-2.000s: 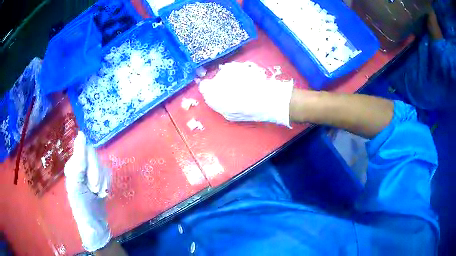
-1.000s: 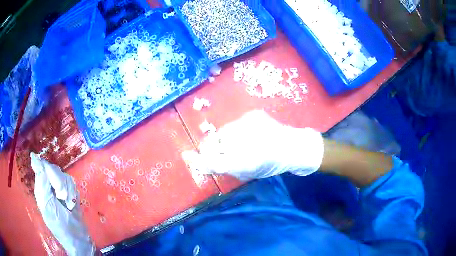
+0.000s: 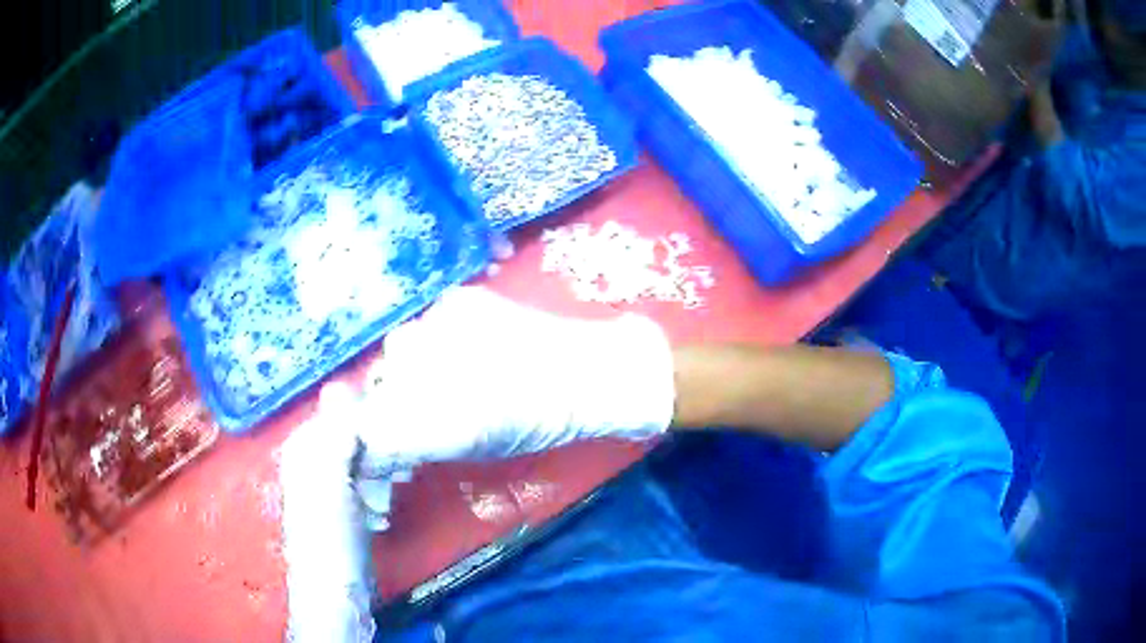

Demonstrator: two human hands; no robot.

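My right hand (image 3: 515, 377), in a white glove, reaches left across the mat and meets my left hand (image 3: 324, 528), also gloved, in front of the tray of clear rings (image 3: 339, 251). A small white piece (image 3: 377, 496) shows between the hands, at my left hand's fingers. The glare on the gloves hides the fingertips, so I cannot tell which hand grips it. A loose pile of white moulded bodies (image 3: 628, 264) lies on the red-pink mat to the right.
A grainy-parts bin (image 3: 518, 145), a small white-parts bin (image 3: 421, 44) and a long white-parts bin (image 3: 767, 151) stand behind. A reddish tray (image 3: 132, 427) with a red stick (image 3: 50, 396) is at left. Another person's blue sleeve (image 3: 1106, 176) shows at far right.
My right hand has moved left and my left hand right, and they now meet over the mat where loose rings lay. The bins sit lower in the view.
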